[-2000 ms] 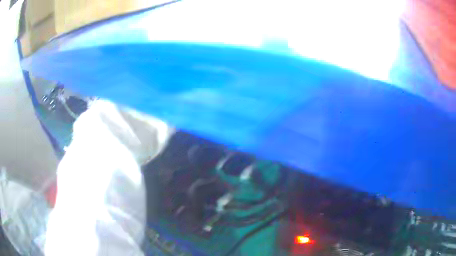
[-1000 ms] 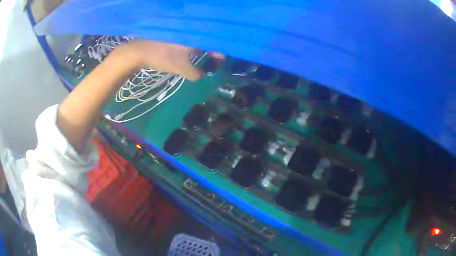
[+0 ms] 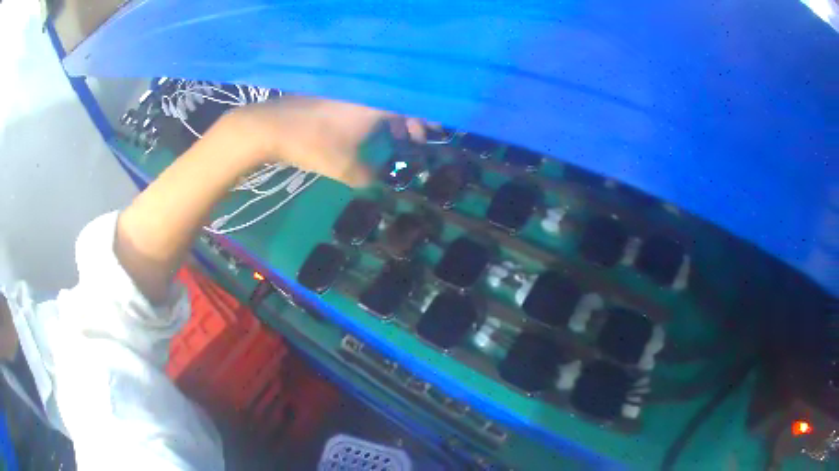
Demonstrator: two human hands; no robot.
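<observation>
My left hand (image 3: pixel 359 147), bare and blurred, reaches in from the left under the blue shelf edge. Its thumb and fingers are around a small dark smartwatch unit (image 3: pixel 399 173) with a small bright spot on its screen, low over the green mat; the exact contact is blurred. More dark rounded-square units (image 3: pixel 448 319) lie in slanting rows on the green mat (image 3: pixel 281 223), with clear or whitish pieces (image 3: pixel 490 333) between them. My right hand is not in view.
The blue shelf (image 3: pixel 515 83) overhangs the units. Tangled white cables (image 3: pixel 262 198) lie at left. Orange-red trays (image 3: pixel 216 336) and a perforated stool seat (image 3: pixel 365 455) are below. An orange-red light (image 3: pixel 801 428) glows at right, beside black leads (image 3: pixel 704 419).
The view swung down and left onto the shelf, then nearly steadied. My left hand moved slightly right and down. A unit with a lit spot now shows at its fingers, where a whitish piece showed before.
</observation>
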